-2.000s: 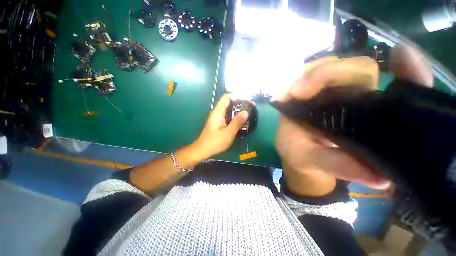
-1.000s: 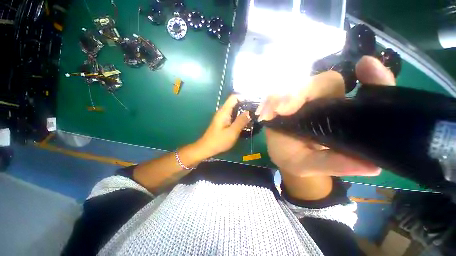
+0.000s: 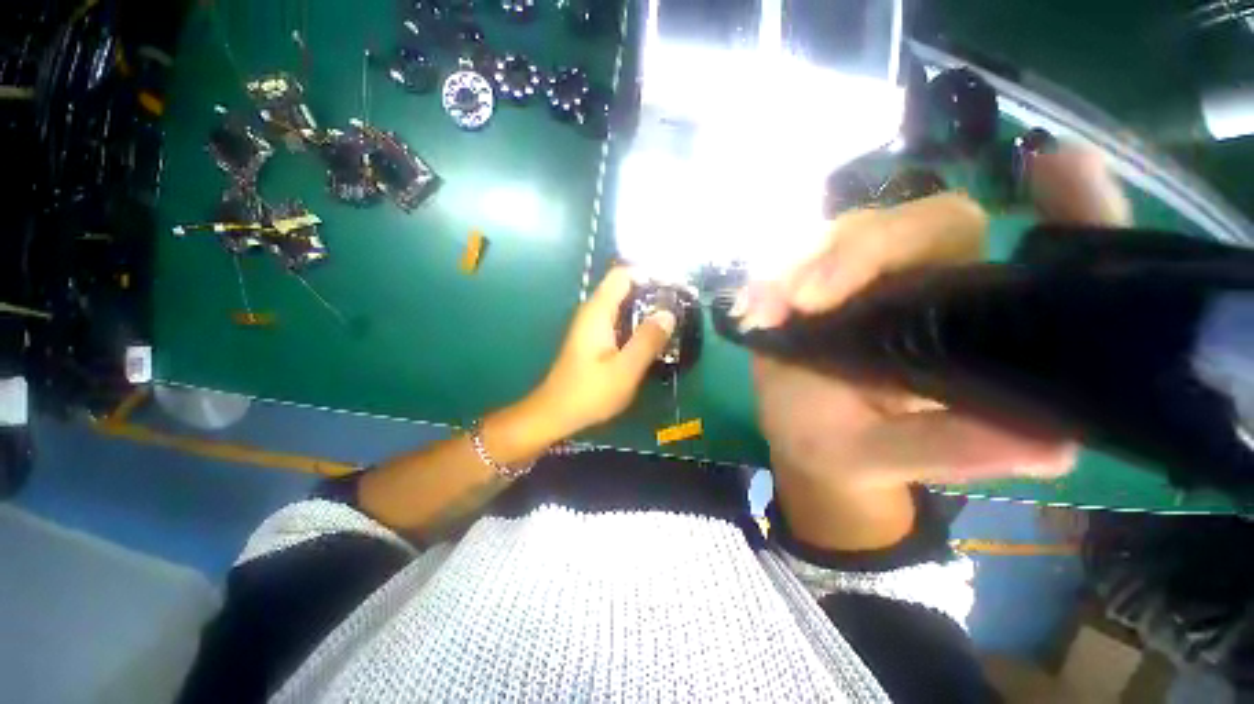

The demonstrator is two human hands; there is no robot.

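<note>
My left hand (image 3: 601, 360) is bare and holds a small round dark housing (image 3: 682, 311) on the green mat, with the thumb on the circuit board inside it. A thin wire with a yellow-orange tab (image 3: 679, 432) trails from the housing towards me. My right hand (image 3: 880, 344) is gripping a long thick black electric screwdriver (image 3: 1086, 344), which looms large and blurred from the right. Its tip end is beside the housing, near my right fingertips. Whether the tip touches a screw cannot be told. The white screw feeder (image 3: 750, 151), bright with glare, stands just behind the housing.
Wired circuit boards (image 3: 360, 162) lie at the left of the mat. Slotted round parts (image 3: 468, 99) cluster left of the feeder. A loose yellow-orange tab (image 3: 473, 252) lies mid-mat. Black round housings (image 3: 960, 110) stand right of the feeder. Dark stacked parts (image 3: 69, 206) fill the far left.
Compared with one second ago, my right hand and the screwdriver have drawn slightly away from the housing to the right. The left hand keeps its hold. The view has shifted a little.
</note>
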